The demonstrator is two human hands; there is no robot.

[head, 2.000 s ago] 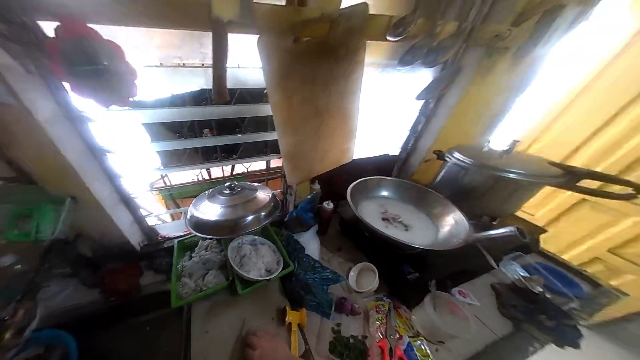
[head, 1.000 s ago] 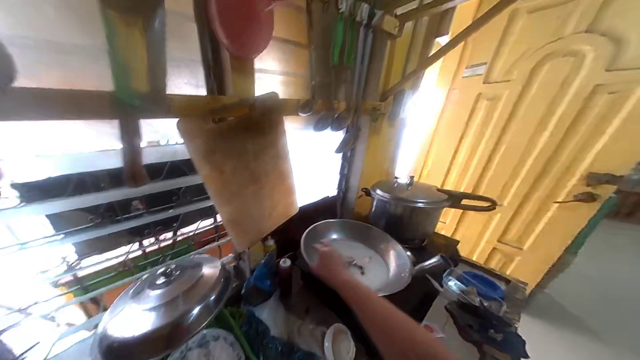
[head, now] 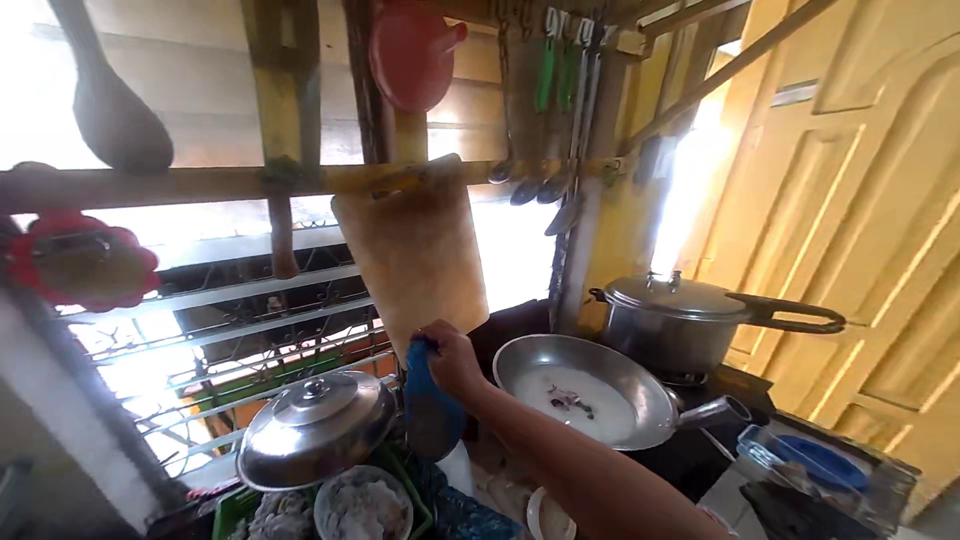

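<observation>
My right hand [head: 448, 358] is shut on the gathered top of a blue plastic bag [head: 433, 409], held up left of the pan; the lower part of the bag looks dark and full. The metal frying pan [head: 574, 386] holds a whitish liquid with some dark and pinkish pieces in the middle. Left of the bag, a domed metal lid [head: 319, 427] rests over a green basket [head: 225, 514]. A bowl [head: 364, 504] of pale, wet-looking food stands in the basket, beside more greyish food [head: 281, 516]. My left hand is out of view.
A pressure cooker [head: 667, 322] stands behind the pan, whose handle [head: 712, 412] points right. A cutting board [head: 416, 255] and several ladles [head: 540, 187] hang by the louvred window. A small white container [head: 551, 514] sits below my forearm. At right is a clear tub with a blue dish [head: 821, 461].
My right hand has moved left from over the pan and has taken hold of the blue bag, which is now lifted. The dark and pinkish pieces remain in the pan's liquid.
</observation>
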